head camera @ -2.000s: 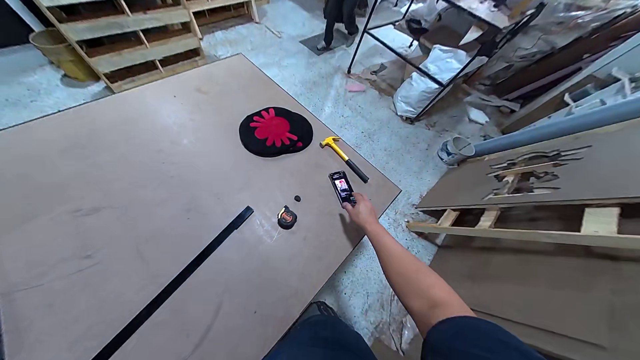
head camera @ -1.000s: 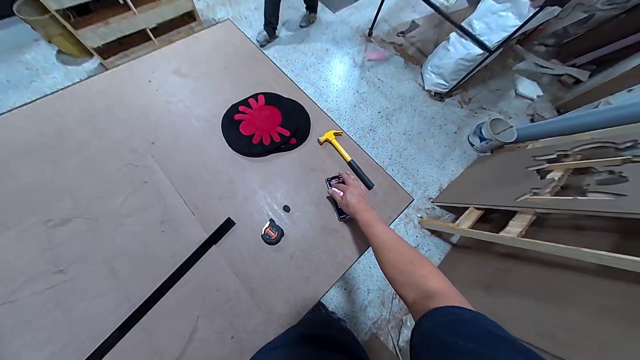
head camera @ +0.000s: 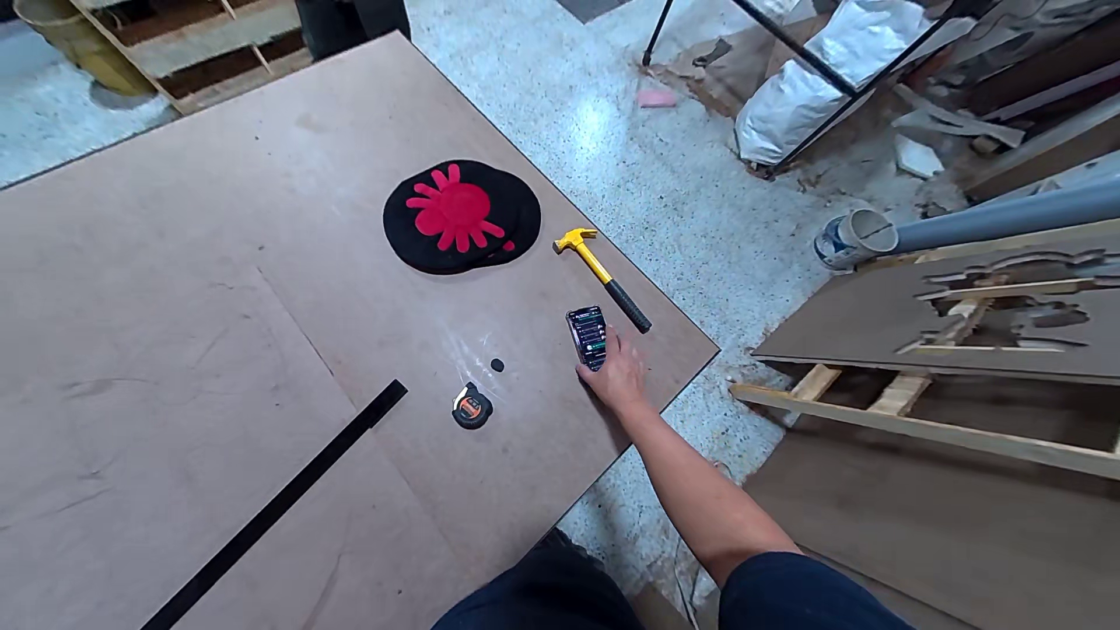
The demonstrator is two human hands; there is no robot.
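Note:
My right hand [head camera: 619, 374] grips the lower end of a smartphone [head camera: 587, 336] with a lit screen, at the right part of the board tabletop [head camera: 289, 201]. Just beyond the phone lies a claw hammer [head camera: 604, 278] with a yellow head and black grip. Black padded pieces with a red hand-like shape [head camera: 455, 214] rest farther up the board. A tape measure [head camera: 472, 407] and a small dark round piece [head camera: 497, 365] lie left of my hand. The long black strip [head camera: 280, 503] runs diagonally at lower left. My left hand is out of view.
Wooden frames with a cut-out panel [head camera: 840, 341] stand at the right, near a bucket [head camera: 856, 238] and a grey pipe [head camera: 1015, 210]. White sacks [head camera: 814, 87] lie behind a black metal stand. Another person's dark-clothed legs [head camera: 350, 22] are at the table's far edge, beside a wooden rack [head camera: 210, 44].
A second ago my right hand covered more of the phone; now more of its lit screen shows. The other person's legs are now at the table's far edge.

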